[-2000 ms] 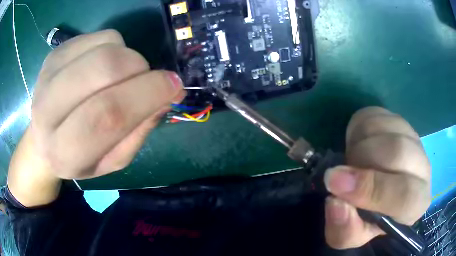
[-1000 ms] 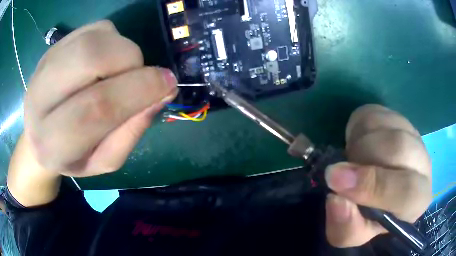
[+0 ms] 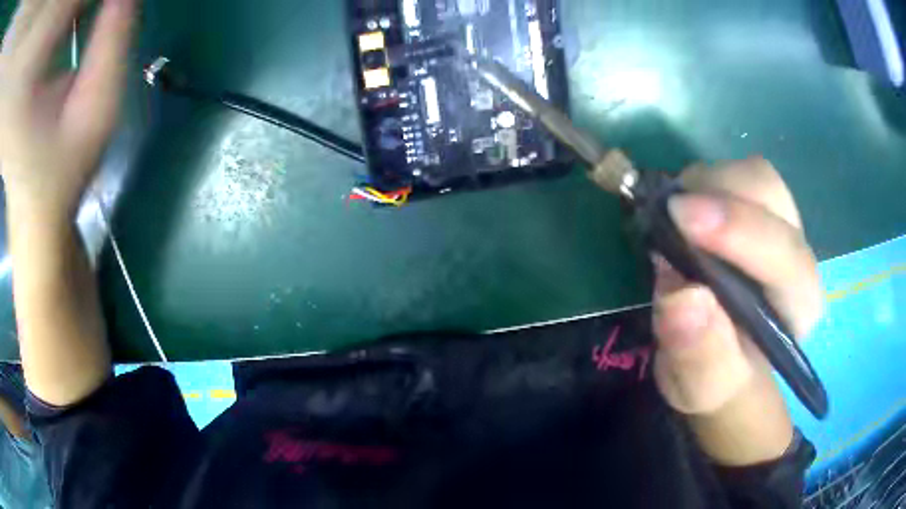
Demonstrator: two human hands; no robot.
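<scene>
The circuit board (image 3: 457,99) lies in its black housing (image 3: 477,183) at top centre, cut off by the top edge. Thin coloured lead wires (image 3: 382,195) stick out at its lower left corner. My right hand (image 3: 735,288) holds the soldering iron (image 3: 685,234) by its black handle. The barrel points up-left, with its tip over the upper middle of the board; contact cannot be told. My left hand (image 3: 60,109) is at the upper left, blurred and partly cut off, fingers apart. No solder wire can be made out in it.
A thick black cable (image 3: 288,121) runs left from the housing to a plug with a metallic end (image 3: 157,72), near my left hand. A dark and grey object (image 3: 874,40) stands at the upper right. The green mat (image 3: 298,268) ends close to my body.
My left hand has moved away from the board to the upper left and opened. The iron has moved up, away from the board's lower left. The device appears shifted, and the cable is uncovered.
</scene>
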